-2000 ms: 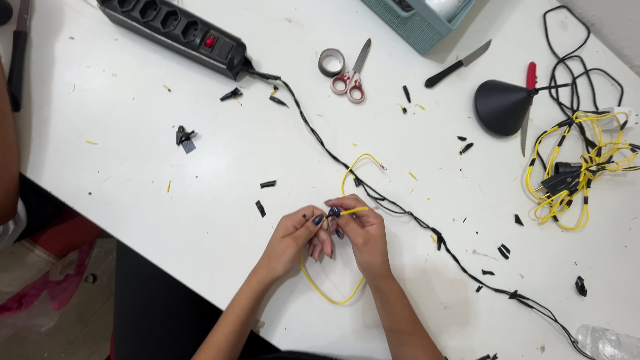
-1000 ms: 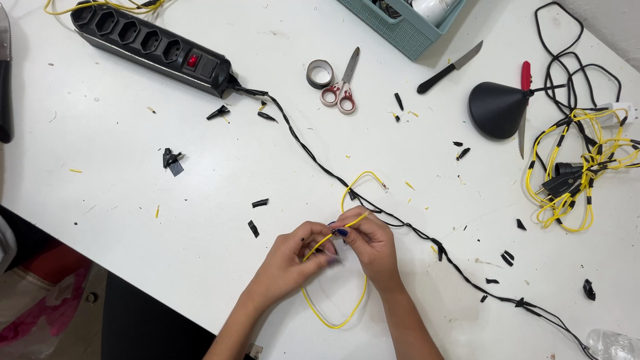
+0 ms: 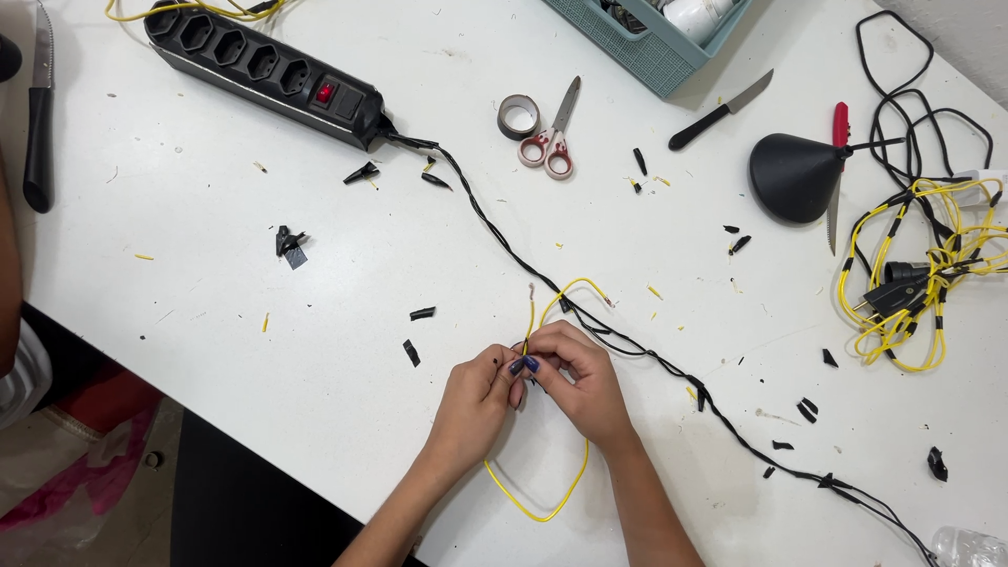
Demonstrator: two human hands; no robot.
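Note:
My left hand [image 3: 478,402] and my right hand [image 3: 579,386] meet fingertip to fingertip, both pinching a yellow insulated wire [image 3: 538,520]. The wire loops below the hands, and two ends with bare copper stick up above the fingers. Something small and dark shows at the pinch, mostly hidden by the fingers. Just beyond the hands a twisted black cable [image 3: 488,224] runs diagonally from a black power strip [image 3: 264,67] with a red switch. A roll of tape [image 3: 518,117] lies beside scissors [image 3: 557,134] with red and white handles.
Scraps of black tape [image 3: 423,313] are scattered about. At the right are a black cone [image 3: 794,177], a red-handled knife [image 3: 841,126] and bundled yellow wires [image 3: 890,354] with a plug. A black-handled knife [image 3: 720,110] lies near a teal basket [image 3: 654,67]. Another person's arm [image 3: 9,276] is at left, near a serrated knife [image 3: 38,150].
Both yellow wire ends now stand up together above my fingers; one second ago one end slanted across my hands to the right. Yellow wire has appeared over the power strip since two seconds ago.

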